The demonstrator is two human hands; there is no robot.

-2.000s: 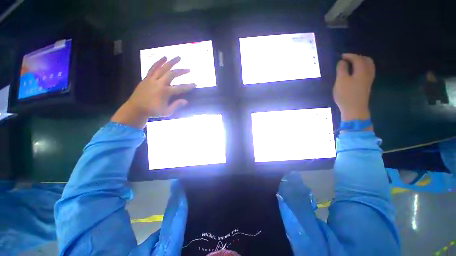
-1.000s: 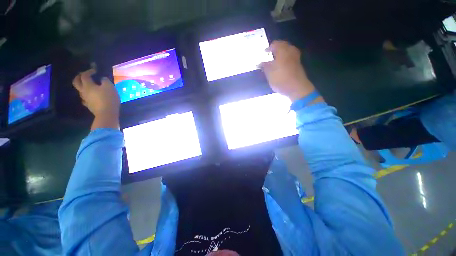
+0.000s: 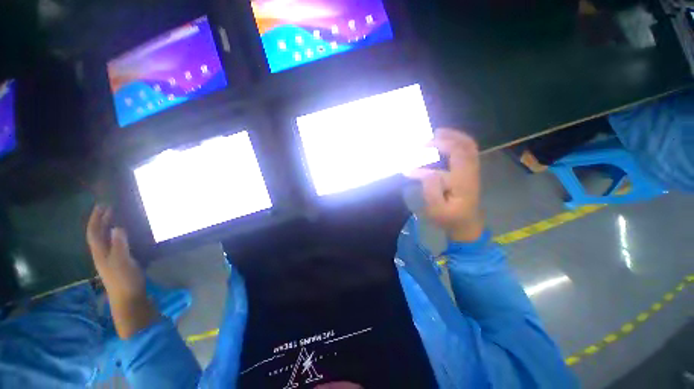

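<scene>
Four tablets lie in a black tray [image 3: 278, 125] in two rows of two. The upper left tablet [image 3: 167, 70] and upper right tablet [image 3: 323, 30] show blue-purple home screens. The lower left tablet [image 3: 202, 186] and lower right tablet [image 3: 365, 137] glow white. My right hand [image 3: 454, 182] is blurred at the right edge of the lower right tablet, its fingers bent over the screen's corner. My left hand [image 3: 114, 262] is beside the tray's lower left side, fingers apart, holding nothing visible.
Another tablet [image 3: 6, 118] is cut off at the left edge. A dark green bench [image 3: 525, 83] extends right. A blue stool [image 3: 601, 178] and a coworker's blue sleeve [image 3: 658, 137] are at right. Another blue garment [image 3: 46, 338] is at lower left. The grey floor has yellow lines.
The upper tablets have gone from white to home screens. My right hand has moved from the upper right tablet to the lower right one. My left hand has moved down. The view has shifted.
</scene>
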